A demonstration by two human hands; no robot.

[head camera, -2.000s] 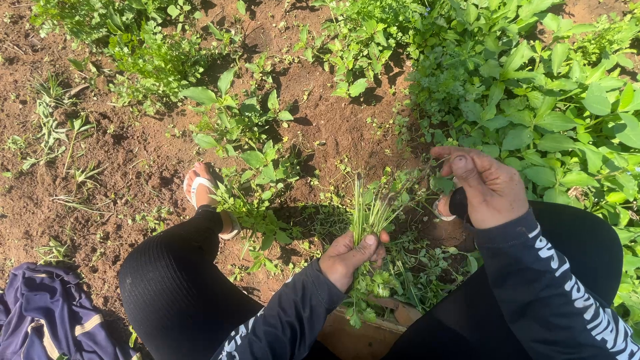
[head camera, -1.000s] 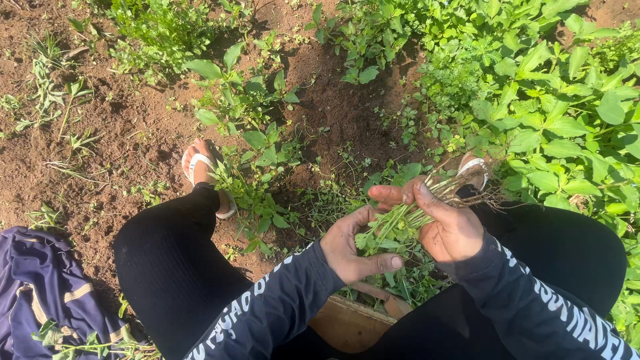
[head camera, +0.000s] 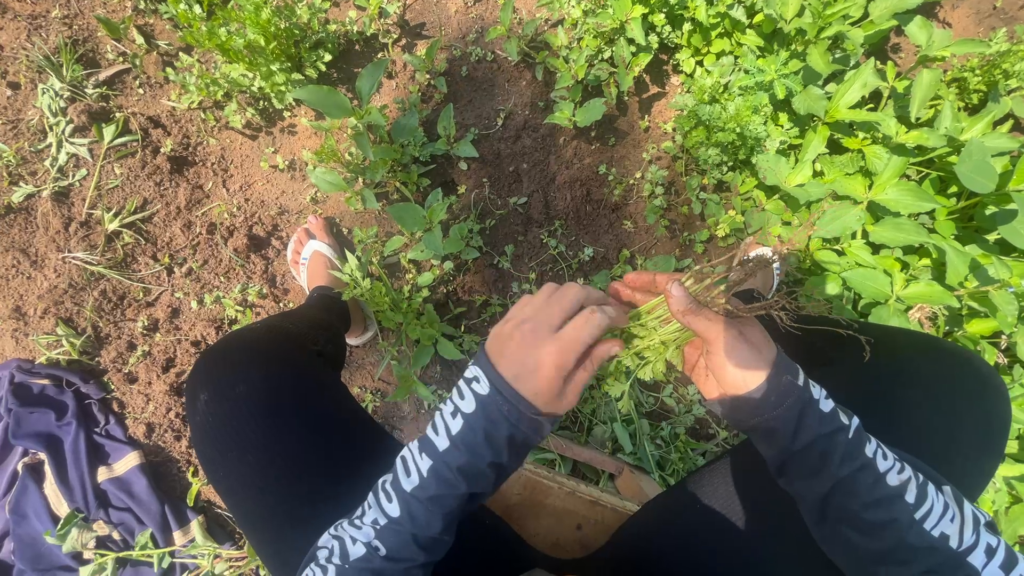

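A bunch of leafy herb plants with soil-covered roots lies in my right hand, the thumb across the stems and the roots pointing to the right. My left hand is beside it, back up and fingers bent, its fingertips at the left side of the leaves; whether it grips any of them is hidden. Below the hands, between my legs, cut or pulled greens lie by the edge of a wooden box or board.
Broad-leaved plants grow thickly at the right, with a low leafy plant beside my sandalled left foot. Bare brown soil with pulled weeds spreads at the left. A dark blue cloth lies at the lower left.
The bunch was upright in my left hand two seconds ago; my right hand now holds it, roots to the right. Since one second ago my left hand has turned back up beside the leaves.
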